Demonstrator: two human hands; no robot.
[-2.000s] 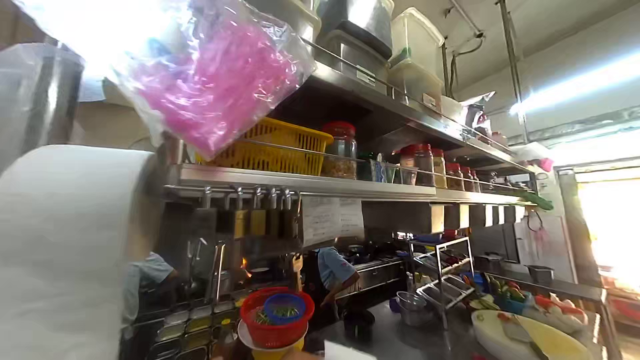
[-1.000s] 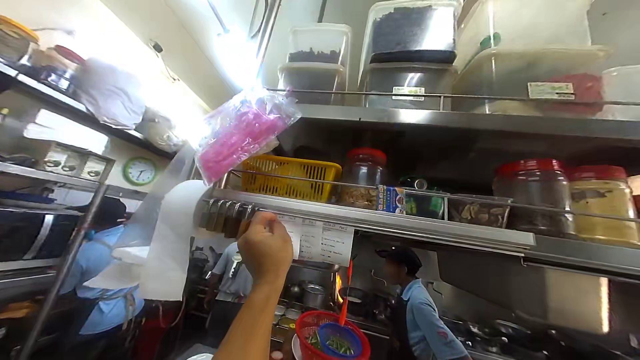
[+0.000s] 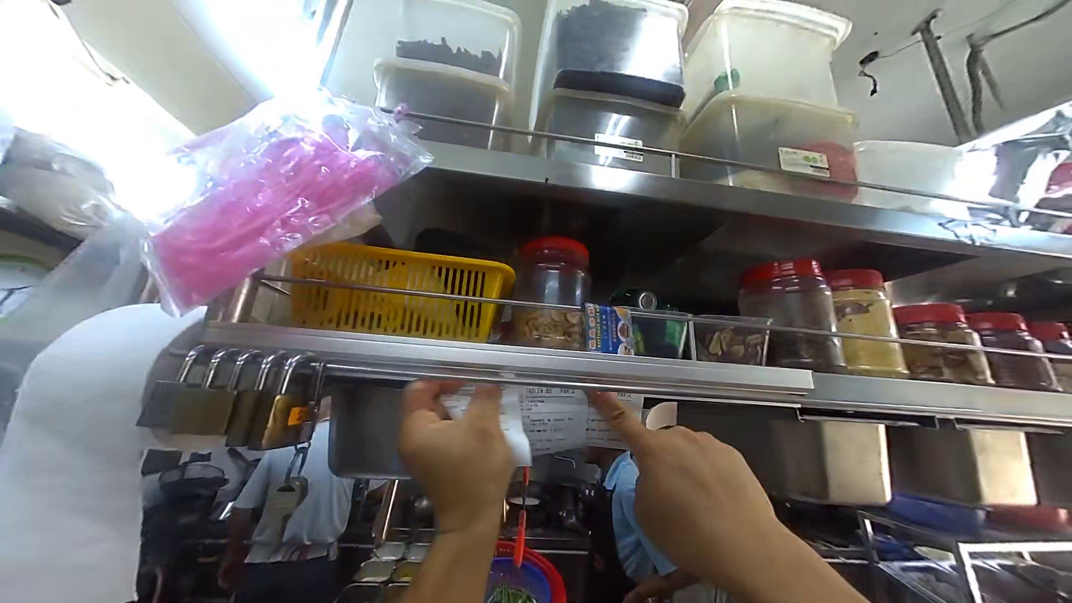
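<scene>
Under the lower shelf's metal edge, my left hand (image 3: 456, 448) pinches a white paper slip (image 3: 512, 427) near the order rail (image 3: 536, 383). Printed order slips (image 3: 554, 423) hang from the rail just right of it. My right hand (image 3: 695, 477) reaches up from the right, its index fingertip touching the rail and the top of a slip, the other fingers curled with nothing seen in them. Several padlocks (image 3: 280, 410) hang at the rail's left end. Above stand a yellow plastic basket (image 3: 402, 293) and a red-lidded jar (image 3: 551, 293).
A paper roll (image 3: 92, 452) is close on the left, below a bag of pink plastic (image 3: 276, 193). Jars with red lids (image 3: 867, 322) line the shelf. Beyond the rail, two people in blue shirts stand near the stoves, and a red basin (image 3: 544, 578) holds greens.
A second hand has come up to the rail. The raised hand seen one second ago was by the padlocks; both hands are now at the slips right of them. The view has moved closer.
</scene>
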